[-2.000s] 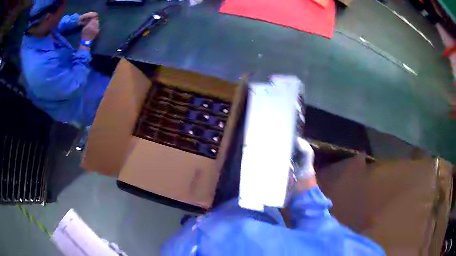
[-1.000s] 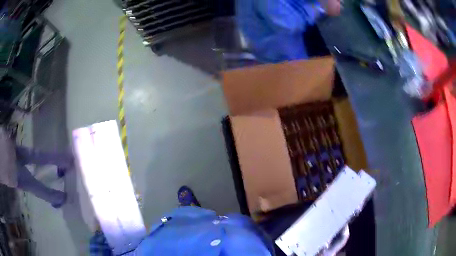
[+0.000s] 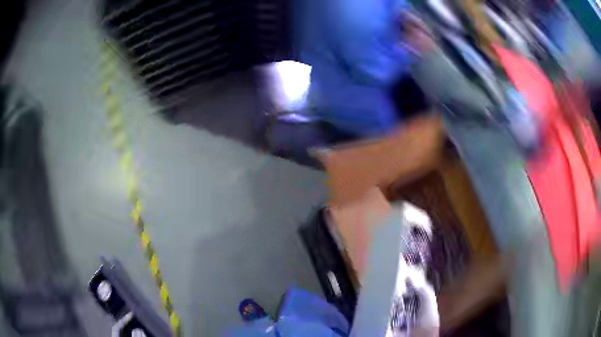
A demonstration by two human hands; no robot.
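Observation:
One silver-white fan panel stands on edge in front of the carton, its round fans blurred on the right side. My right hand is hidden or lost in blur at the panel's lower end; the panel is held up off the carton. A second fan panel is at the lower left, its dark side and a pale round hub showing. My left hand is mostly hidden at its lower end, by the picture's edge. The open carton's dividers are blurred.
A person in blue is beyond the carton, beside the bench with red-orange sheets. Dark stacked racks stand at the upper left. A bright stool seat is near them. Yellow-black tape crosses the floor. My shoe shows below.
The view has swung left towards the floor. The right panel has turned from flat to on edge, showing its fans. The left panel has turned and sits lower, its dark side showing.

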